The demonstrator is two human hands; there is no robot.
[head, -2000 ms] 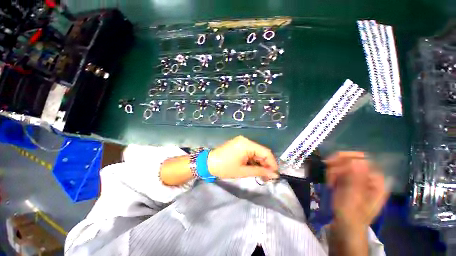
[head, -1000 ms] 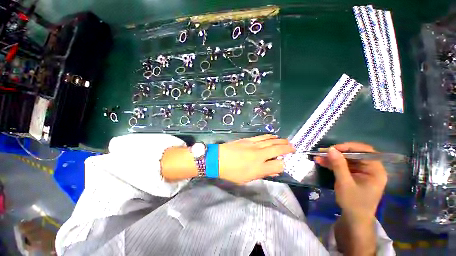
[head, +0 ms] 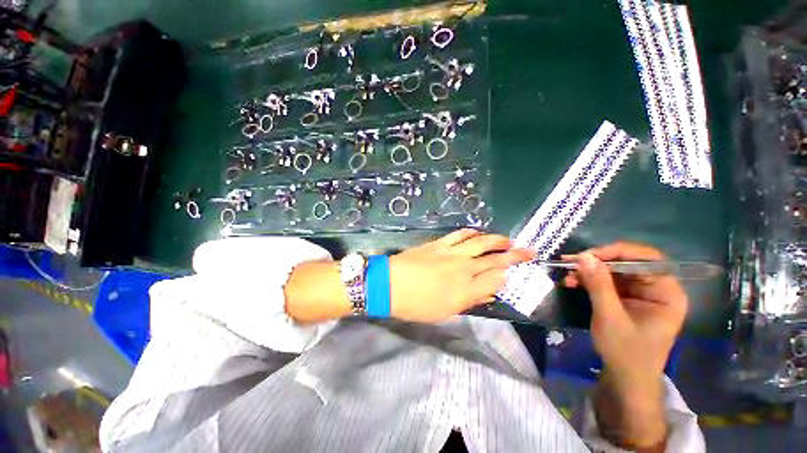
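Observation:
My left hand lies flat, palm down, its fingertips on the lower part of a white liner strip with dotted blue-black rows. My right hand holds slim grey metal tweezers like a pen. The tweezer tip points left and is at the strip beside my left fingertips. Whether a piece is at the tip is too small to tell. A clear blister tray with rows of ring-ended parts lies beyond my left forearm. One ring-ended part lies left of the tray.
More white dotted strips lie at the upper right. A pile of clear shiny trays stands along the right edge. A large black case with a pale label is at the left. A blue bin is below the bench at the lower left.
Two seconds ago my hands were apart from the strip's middle, near its lower end. My left hand has since flattened onto the strip, and the tweezers have come to it. The view has shifted slightly.

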